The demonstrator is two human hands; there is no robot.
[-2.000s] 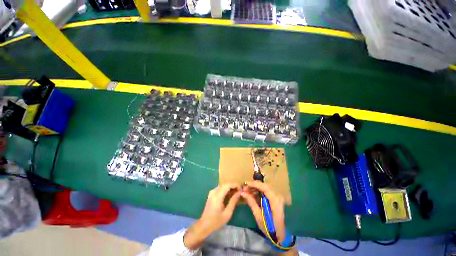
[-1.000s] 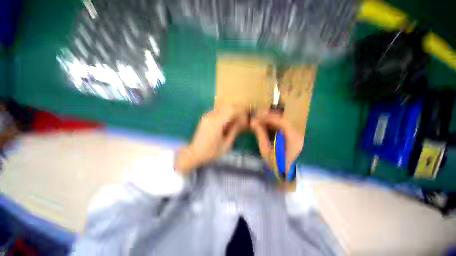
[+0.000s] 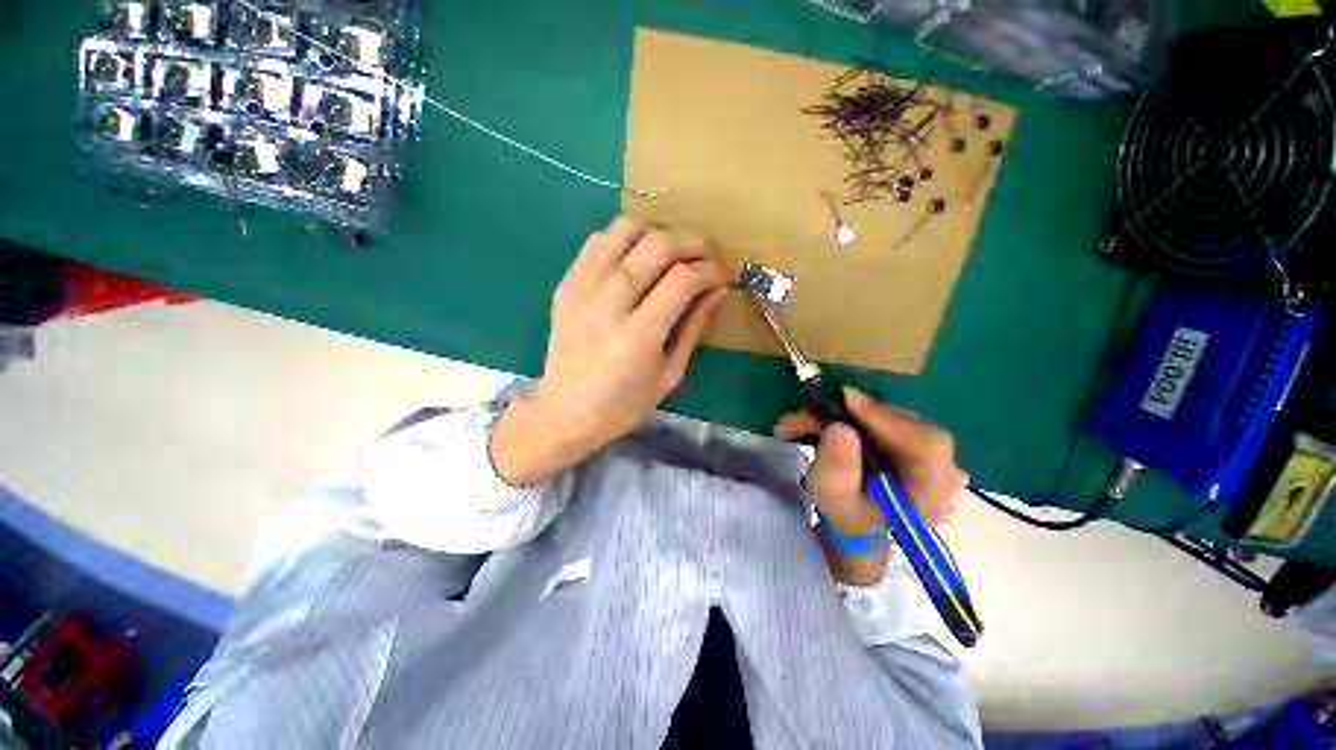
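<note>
A small silver-white and dark circuit board module (image 3: 768, 283) lies on the brown work board (image 3: 733, 132). My right hand (image 3: 879, 469) holds the soldering iron (image 3: 901, 520) by its blue and black handle, its metal tip at the module's left part. My left hand (image 3: 630, 330) is on the board's left front edge, fingertips pinched together beside the module; whether they grip something thin is hidden. Small dark round heads with thin wire legs (image 3: 879, 125) lie piled at the board's upper right. A small white round piece (image 3: 844, 233) lies behind the module.
The left blister tray (image 3: 242, 110) holds rows of modules. Solder wire (image 3: 513, 142) runs from it to the board. The right blister tray (image 3: 1040, 37) is cut off at the top. A fume fan (image 3: 1223, 154), blue soldering station (image 3: 1194, 384) and yellowish sponge tray (image 3: 1295, 491) stand at right.
The view has moved closer and sharpened. My hands have moved apart. The iron has turned, its tip now at the module on the board.
</note>
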